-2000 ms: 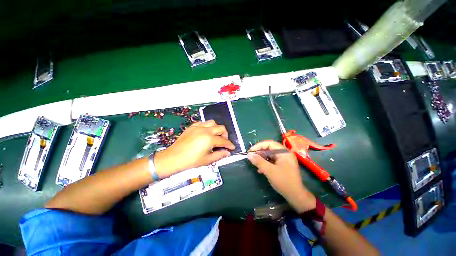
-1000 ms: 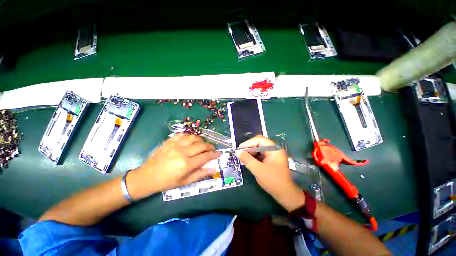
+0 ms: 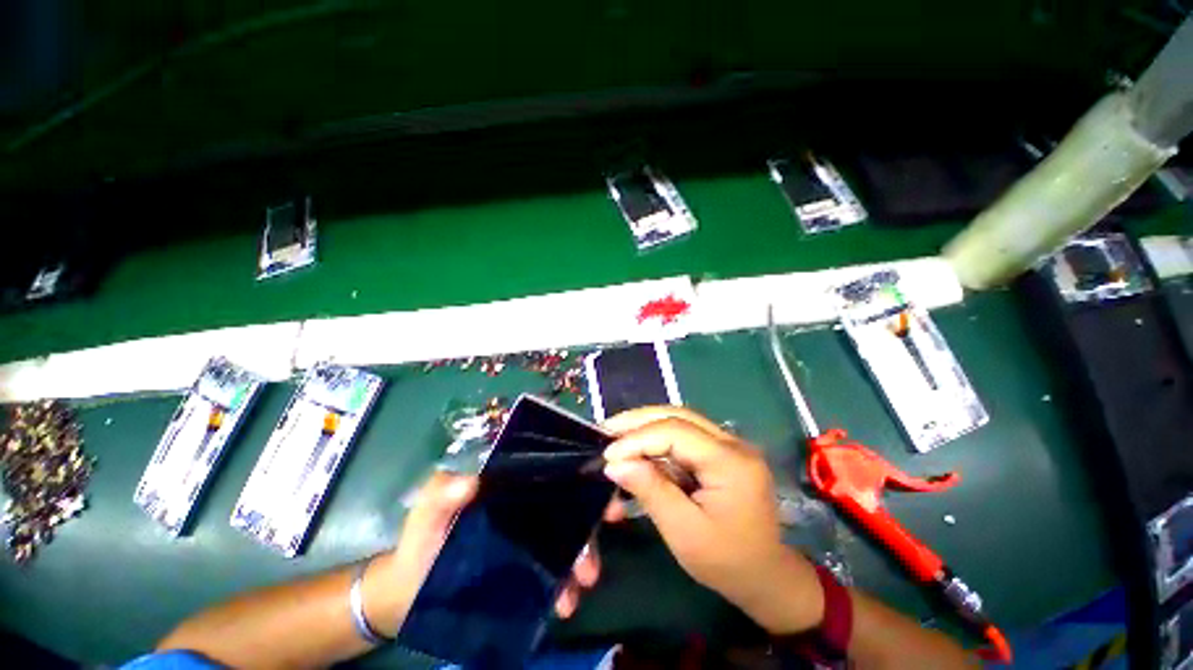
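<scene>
A phone unit [image 3: 504, 537] is held tilted above the bench, its glossy black screen side showing. My left hand [image 3: 425, 537] grips it, thumb along its left edge and fingertips showing past its right edge. My right hand [image 3: 707, 504] is at the unit's upper right corner, its thumb and forefinger pinched together there. A thin dark tool seems to lie in the right hand, but it is mostly hidden by the fingers. Whether the right fingertips hold the unit's edge or a film on it cannot be told.
Phone units lie at left [image 3: 308, 458] and right [image 3: 916, 373]. An orange-red air blow gun [image 3: 877, 504] lies right of my hands. Small parts [image 3: 42, 478] are heaped far left. A white-bordered dark panel [image 3: 633, 380] lies behind the held unit. Red bits [image 3: 665, 310] sit on the white rail [image 3: 497, 334].
The phone unit has been lifted off the bench and turned from its open circuitry side to its black screen side. My left hand now grips its edges. The camera view has shifted.
</scene>
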